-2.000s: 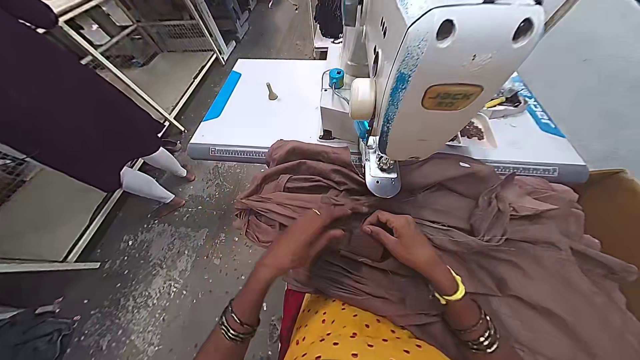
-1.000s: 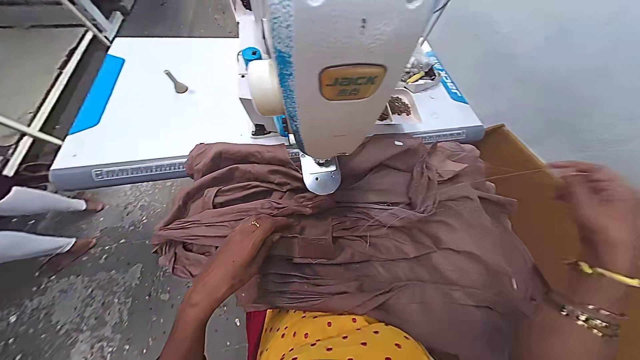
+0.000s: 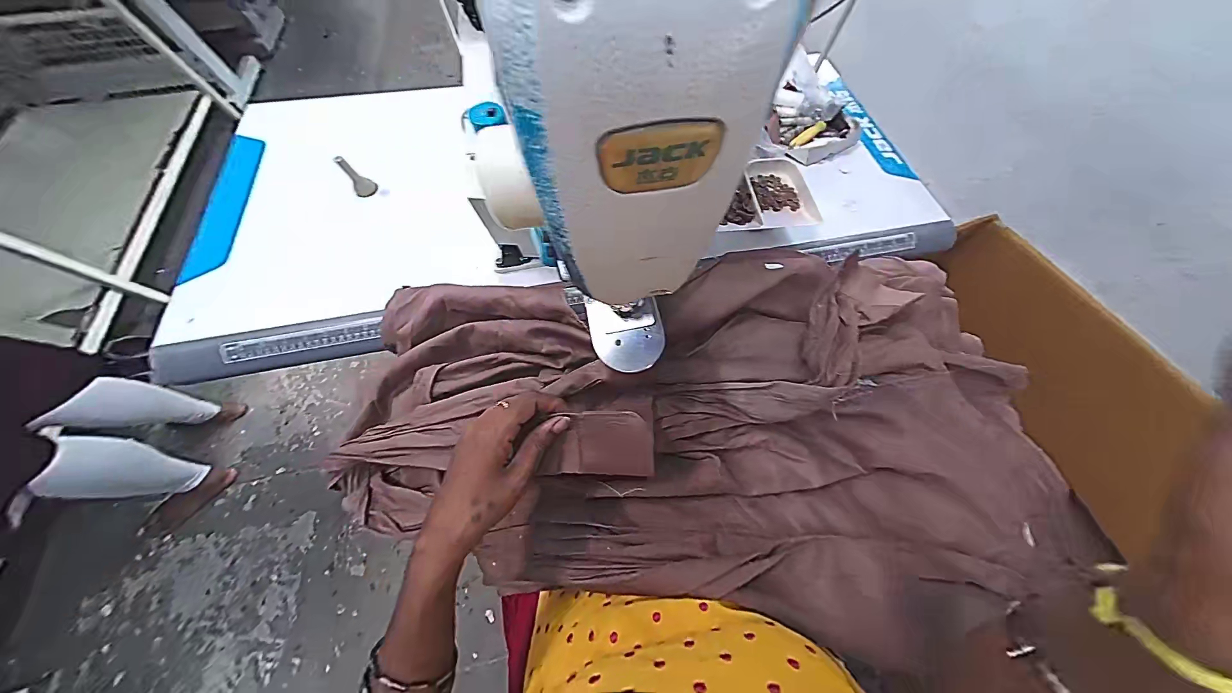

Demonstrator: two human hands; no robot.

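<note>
A bunched mauve-brown garment (image 3: 770,481) spreads over my lap and against the front edge of a white machine table (image 3: 337,241). Above it stands the head of a Jack button-sewing machine (image 3: 635,221), its rounded metal plate (image 3: 626,337) over the cloth. My left hand (image 3: 500,462) pinches the folded end of a cloth band or cuff (image 3: 611,443) between thumb and fingers, just below the plate. My right hand (image 3: 1208,539) is a blur at the far right edge, by the cardboard box; its fingers are cut off or too blurred to read.
A divided tray of small brown buttons (image 3: 778,192) and an open box of odds and ends (image 3: 818,144) stand behind the machine head. A small metal tool (image 3: 356,177) lies on the left. A cardboard box (image 3: 1078,385) is at the right. A person's legs (image 3: 125,438) show at the left.
Two seconds ago both hands were together on the cloth below the machine; my right hand has since moved away to the right. My left hand has stayed on the garment.
</note>
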